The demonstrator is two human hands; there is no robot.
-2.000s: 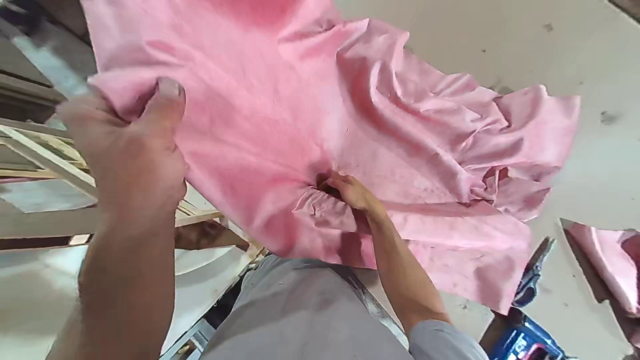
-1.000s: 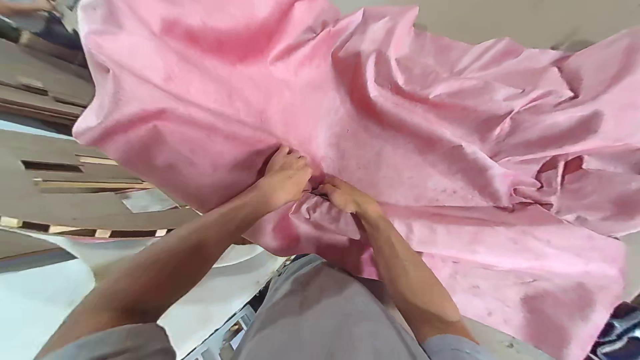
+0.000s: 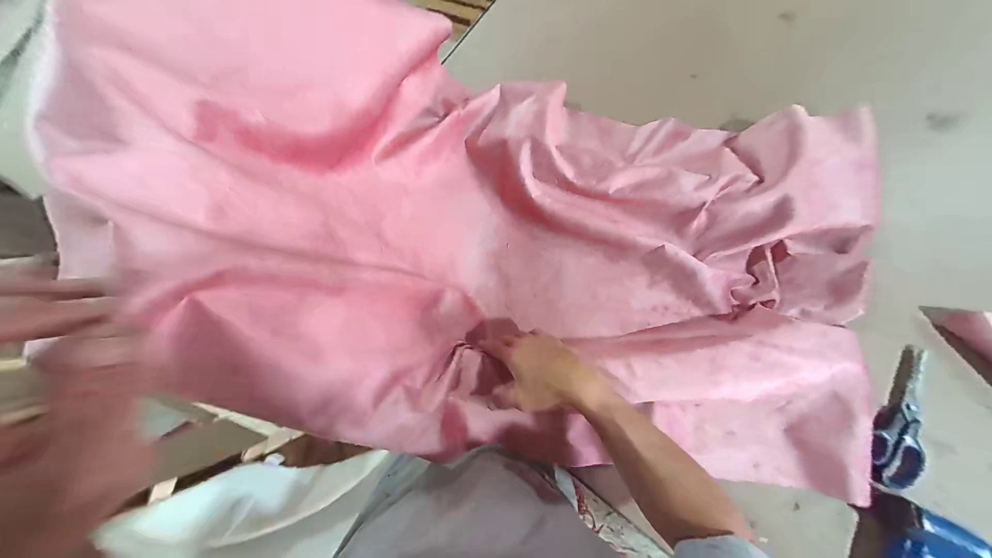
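A large pink fabric piece (image 3: pixel 372 217) lies spread and wrinkled in front of me, with gathers at its middle, its upper edge and toward its right end. My right hand (image 3: pixel 542 372) grips the cloth at the gathered spot near the lower middle, fingertips tucked into the folds. Blurred by motion, my left hand (image 3: pixel 70 349) is at the far left beside the fabric's left edge, fingers spread. Whether it touches the cloth cannot be told.
Scissors with dark handles (image 3: pixel 900 434) lie on the pale table (image 3: pixel 945 232) at the right, above a blue object (image 3: pixel 938 535). Another pink piece (image 3: pixel 969 333) is at the right edge. White cloth (image 3: pixel 256 504) and wooden strips (image 3: pixel 240 422) show at the lower left.
My left hand has let go of the gathered spot beside my right hand and moved out to the left. The cloth's left part now reaches farther up the view. My right hand stays at the gather.
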